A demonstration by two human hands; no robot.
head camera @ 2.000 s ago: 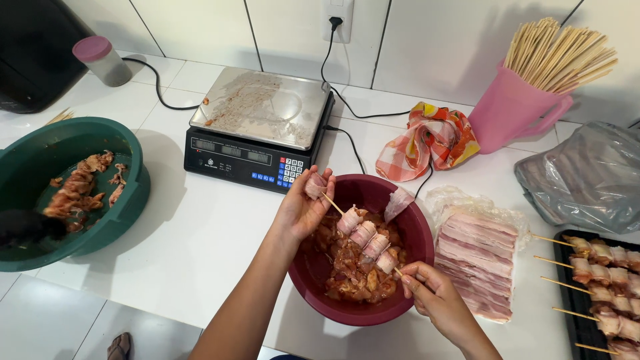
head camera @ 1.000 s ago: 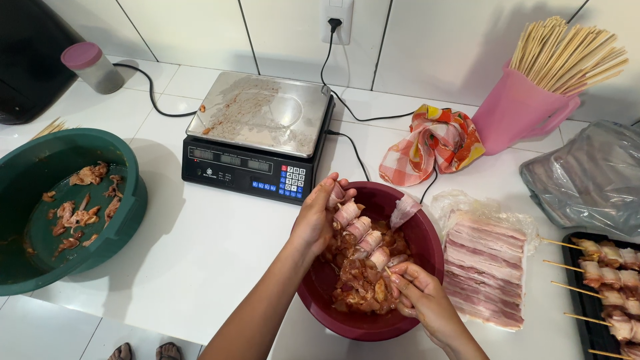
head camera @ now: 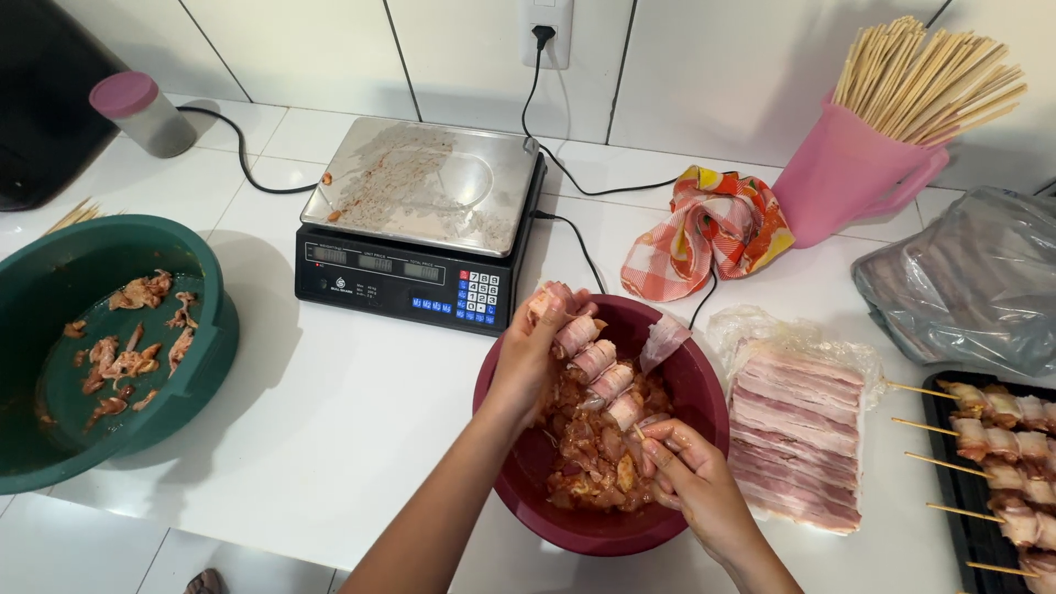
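Over a maroon plastic bowl [head camera: 709, 478] of marinated meat pieces [head camera: 590, 470] I hold a skewer of bacon-wrapped meat [head camera: 602, 360]. My left hand [head camera: 536, 346] grips its upper end, fingers around the topmost wrapped piece. The fingers of my right hand [head camera: 681, 462] pinch the stick at the lower end, just past the last piece. A loose whitish strip [head camera: 665, 342] hangs on the bowl's back right rim. Right of the bowl lie bacon slices [head camera: 796, 429] on plastic film.
A digital scale [head camera: 404, 289] stands behind the bowl, a green basin [head camera: 219, 330] with meat scraps at left. Toward the right are a checkered cloth [head camera: 701, 231], a pink pitcher [head camera: 850, 173] of wooden skewers, a plastic bag [head camera: 965, 280] and a black tray [head camera: 961, 520] of finished skewers.
On the held skewer, my left hand has shifted from the bare stick onto the top piece, and more wrapped pieces now show in a row. The dark shape over the green basin is gone.
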